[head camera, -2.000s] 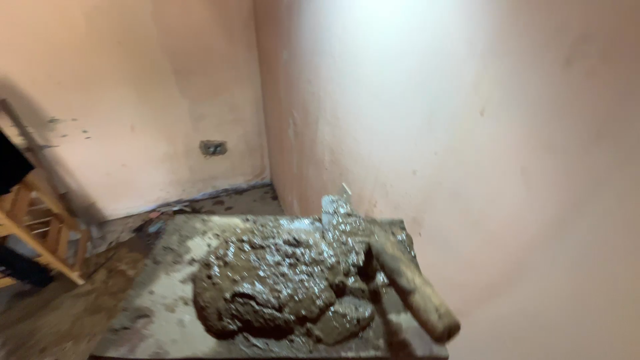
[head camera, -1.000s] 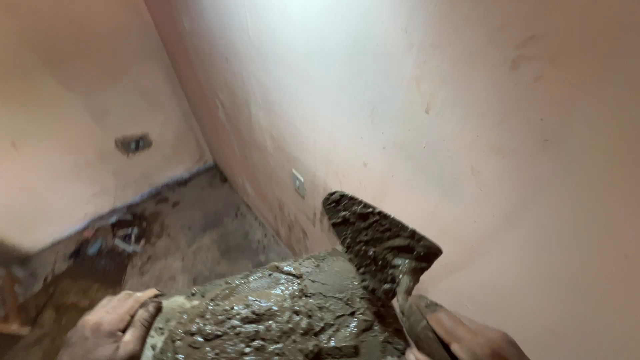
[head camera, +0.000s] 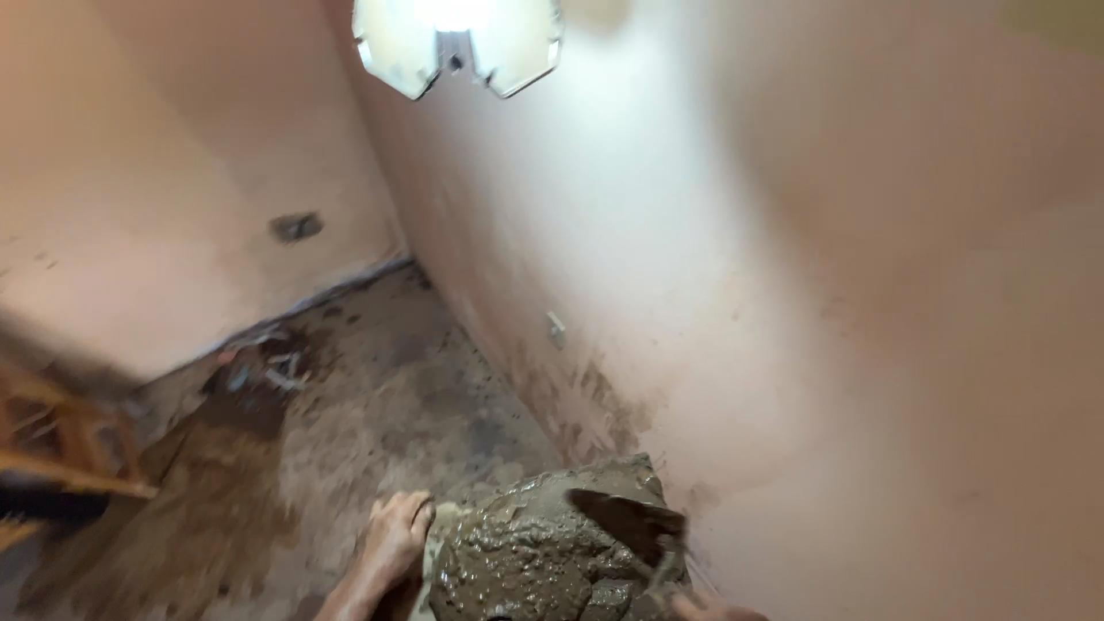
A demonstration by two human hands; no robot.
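Wet brown mortar (head camera: 526, 552) is heaped on a board (head camera: 428, 565), whose pale edge shows at the left. My left hand (head camera: 398, 528) grips that left edge, its fingers curled over it. At the lower right, my right hand (head camera: 711, 606) is shut on a pointed trowel (head camera: 634, 520), with the handle mostly hidden. The trowel's mortar-smeared blade lies over the right part of the heap; whether it touches the mortar is not clear.
A plastered wall (head camera: 776, 388) rises close on the right, with a small fitting (head camera: 555, 329) low on it. A wall box (head camera: 296, 226) sits in the left wall. Debris (head camera: 280, 366) lies on the floor near the corner. A wooden frame (head camera: 78, 431) stands at left; a bright lamp (head camera: 457, 39) is above.
The trowel blade, raised beside the wall one second ago, is now lower and over the mortar. My left hand stays at the board's left edge. The view has shifted, bringing the lamp in.
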